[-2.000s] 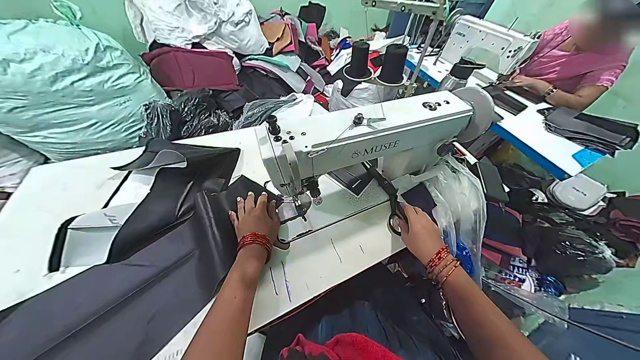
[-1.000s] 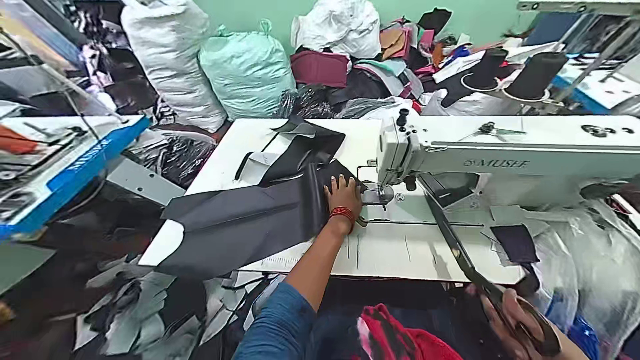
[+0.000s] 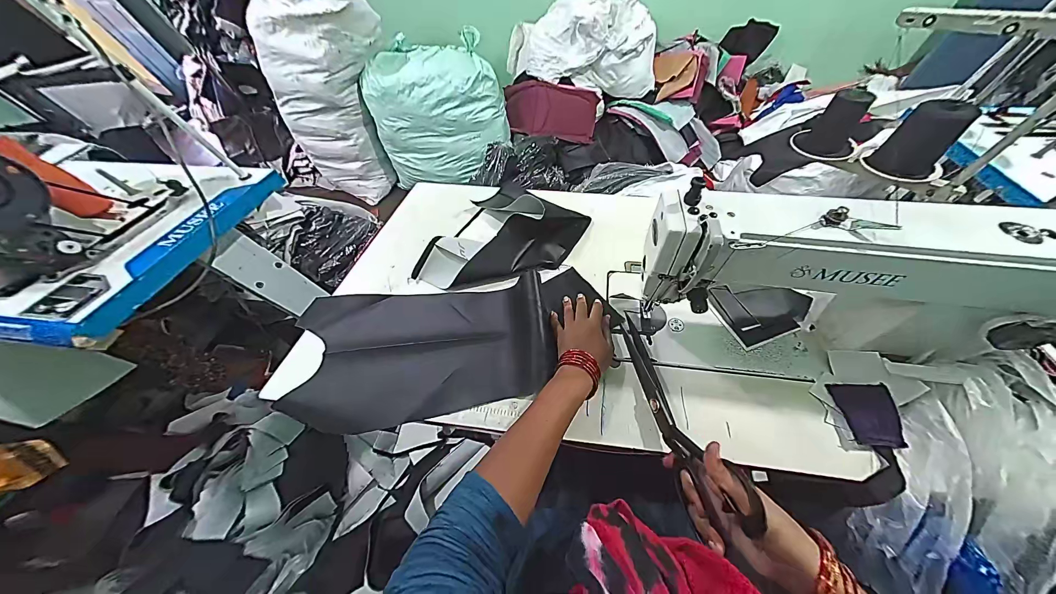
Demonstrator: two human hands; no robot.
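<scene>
My left hand point(image 3: 584, 332), with red bangles at the wrist, lies flat with spread fingers on a large black sheet of material point(image 3: 429, 346), just left of the needle area of a white Musee sewing machine point(image 3: 891, 247). My right hand point(image 3: 730, 503) grips the handles of large dark scissors point(image 3: 652, 388). Their blades point up and left, with the tips at the edge of the black sheet beside the presser foot. Whether the tips touch the material is hard to tell. Another folded black piece with a grey backing point(image 3: 528, 239) lies behind the sheet.
Small dark pieces point(image 3: 759, 313) lie under the machine arm, and a dark scrap point(image 3: 868, 414) rests at the table's right. Black thread cones point(image 3: 924, 136) stand behind. Another machine table point(image 3: 206, 216) is at left. Stuffed sacks point(image 3: 437, 111) stand behind; grey offcuts point(image 3: 247, 462) lie below left.
The scissors have moved from over the table's right front to the sheet's edge by the needle area. My left hand stays on the black sheet. The view has swung left since the earliest frame.
</scene>
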